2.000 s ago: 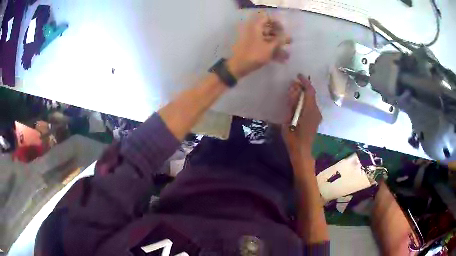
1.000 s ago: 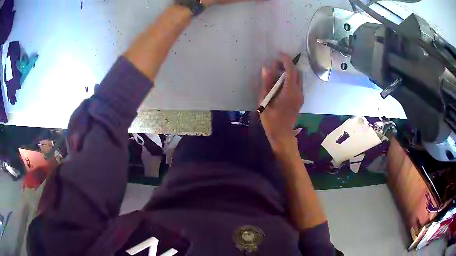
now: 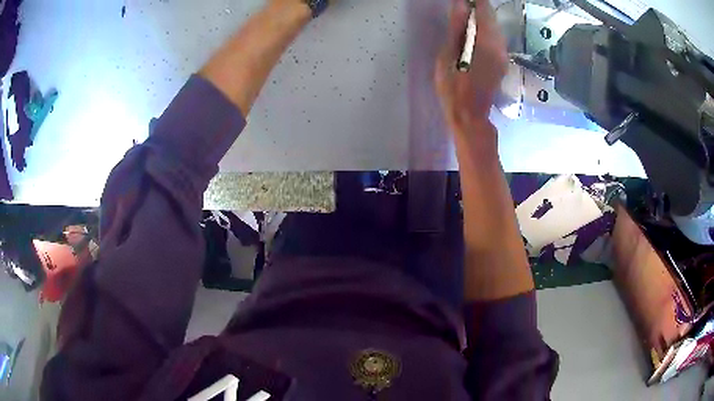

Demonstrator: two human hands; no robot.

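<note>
My right hand is at the top right of centre, over the table. It holds a slim white marker pen with a dark end. A dark purple fabric strip lies beside this hand, runs down the table and hangs over its near edge. Its upper part is blurred. My left hand is cut off by the top edge; only the forearm and the wrist with a dark band show. The cloth-cutting machine stands just right of my right hand, its silver base plate on the table.
A pale speckled strip lies along the near table edge. A teal-green object and dark scraps are at the far left. Below the table are a cardboard box, a white piece and mixed scraps.
The dark purple strip now shows down the table and over its edge. My right hand with the pen has moved up and right, nearer the machine. My left hand has left the picture at the top.
</note>
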